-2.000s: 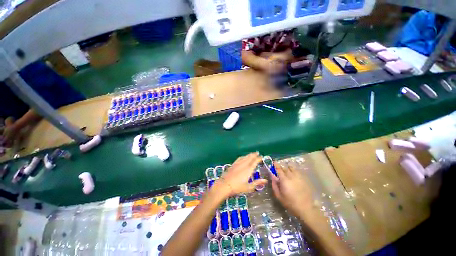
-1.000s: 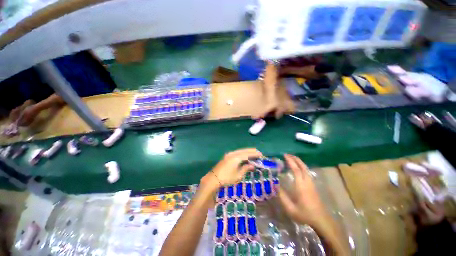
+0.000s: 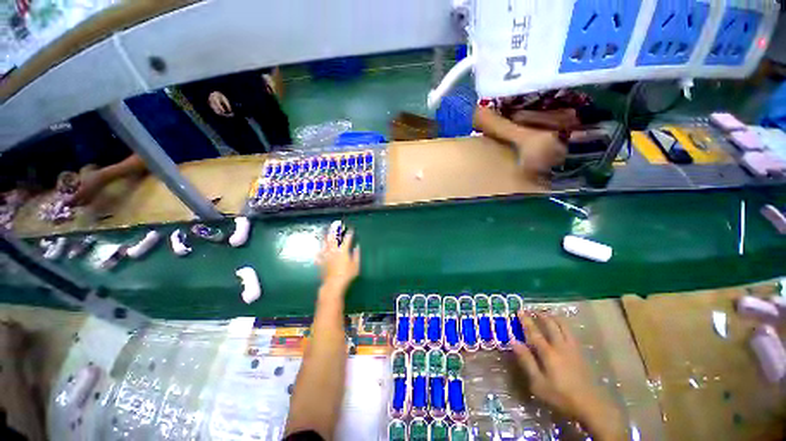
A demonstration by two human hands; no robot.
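Rows of half-assembled units [image 3: 452, 323], with pink-white rims, blue blocks and green ends, lie on the clear blister tray [image 3: 508, 388] in front of me. My left hand [image 3: 339, 260] reaches over the green conveyor belt, its fingertips at a small white and dark unit [image 3: 337, 229]; whether they grip it is hidden. My right hand [image 3: 556, 357] is over the tray with fingers spread, fingertips beside the right end unit of the top row [image 3: 517, 326].
The green belt [image 3: 448, 245] carries pale housings [image 3: 588, 249], more at the left, and thin white strips. Across it are a filled tray [image 3: 319, 179] and people's arms. A white power strip [image 3: 534, 43] hangs above. Pink covers [image 3: 767, 349] lie at the right.
My left hand has left the tray and moved out over the belt. The unit held above the top row is now down at its right end. My right hand has lowered beside it. The view has shifted.
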